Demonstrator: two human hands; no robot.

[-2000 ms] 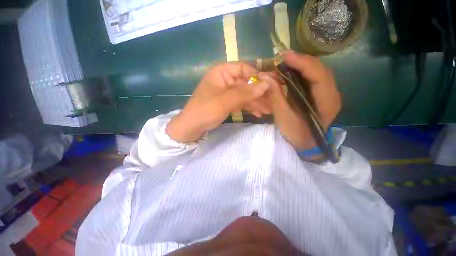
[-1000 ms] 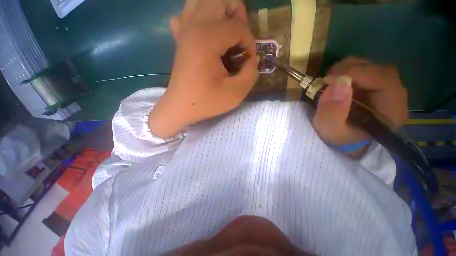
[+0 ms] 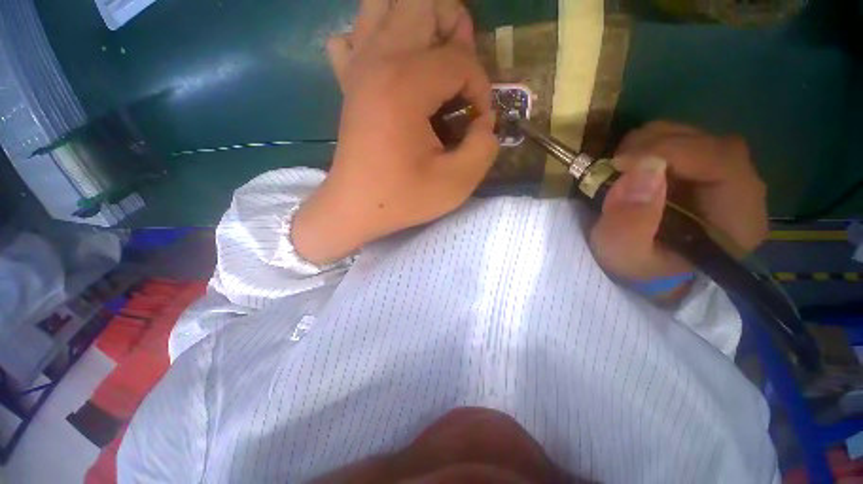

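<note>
A small circuit board [image 3: 512, 112] with a pale rim and dark centre lies on the brown fixture [image 3: 606, 59] at the bench edge. My right hand [image 3: 686, 189] holds the soldering iron [image 3: 695, 241] by its dark handle, near the brass-coloured collar. The iron's thin tip points left and reaches the board; whether it touches is too small to tell. My left hand [image 3: 407, 132] is bare, with thumb and fingertips pinched at the board's left edge. What it pinches is hidden, though a short shiny piece shows inside the curled fingers.
Pale yellow tape [image 3: 575, 85] crosses the fixture beside the board. White ribbed stacked trays [image 3: 43, 123] stand at the far left of the green bench [image 3: 237, 57]. A white tray corner [image 3: 123, 9] shows at the top left. The round holder's edge [image 3: 757, 8] shows at the top right.
Since two seconds ago, my hands have parted and the iron has swung round to the board. Over the last second both hands have hardly moved; the view has shifted slightly.
</note>
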